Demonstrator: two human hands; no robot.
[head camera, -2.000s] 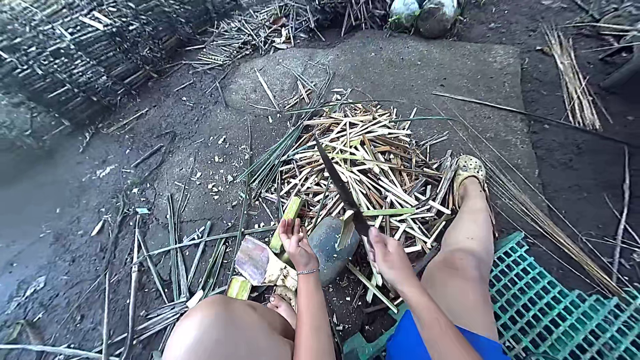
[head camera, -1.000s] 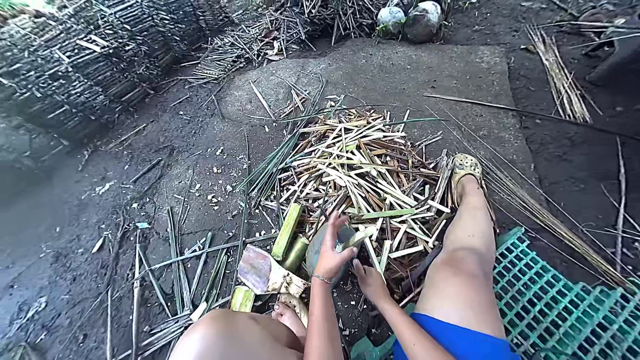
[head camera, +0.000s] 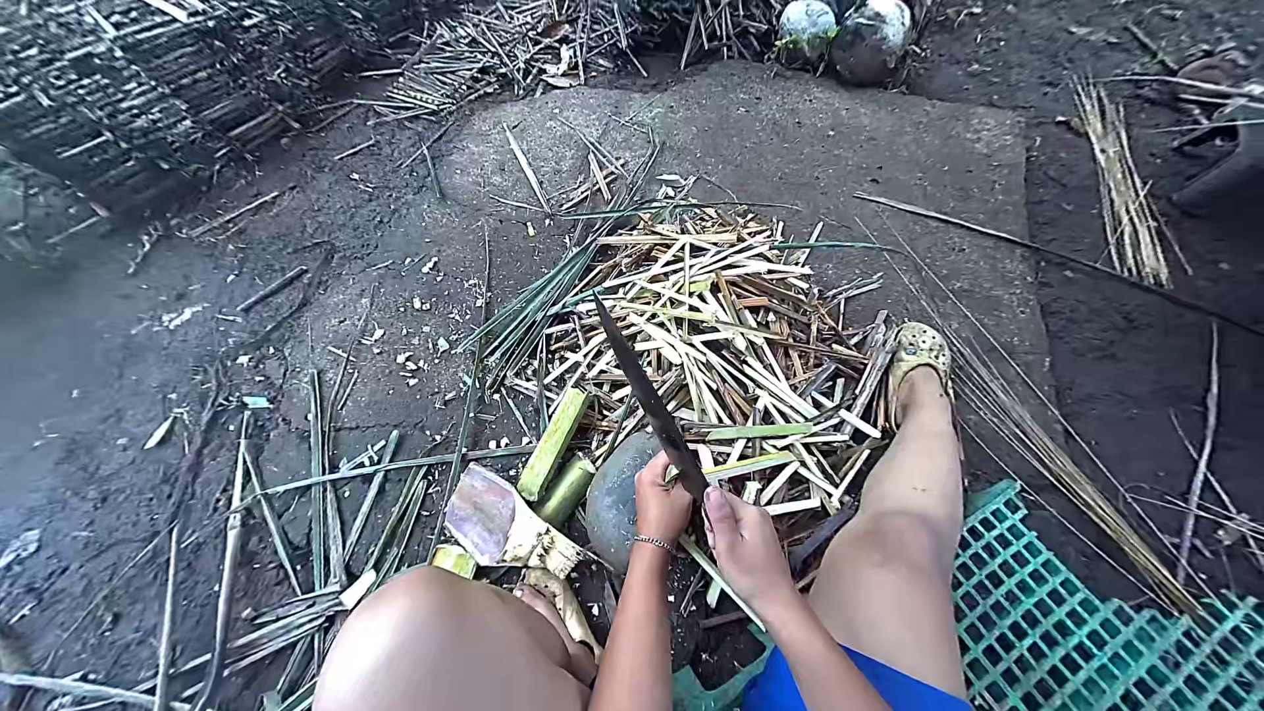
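Note:
My right hand (head camera: 743, 543) grips a long dark machete (head camera: 647, 395), its blade slanting up and left over a heap of split stalk strips (head camera: 721, 316). Close beside the blade's lower end is my left hand (head camera: 662, 502), fingers curled; a pale green strip (head camera: 721, 573) shows below, between the hands. Whether the left hand holds it is hidden. A rounded grey stone (head camera: 612, 499) lies just left of that hand. Next to the stone are green cut stalk pieces (head camera: 553, 444) and a pale, chopped block (head camera: 494, 513) with a flat purplish face.
My clog-covered right foot (head camera: 918, 355) stands right of the heap. Green plastic mesh (head camera: 1047, 612) lies at the lower right, with long thin stalks (head camera: 1076, 474) above it. Long leaves (head camera: 326, 494) litter the ground at left. Two round husks (head camera: 839, 39) and a stick pile (head camera: 513, 49) lie beyond the concrete slab.
The machete blade, not plainly visible one second ago, points up over the heap again. My left hand, spread over the stone then, is now curled beside the blade.

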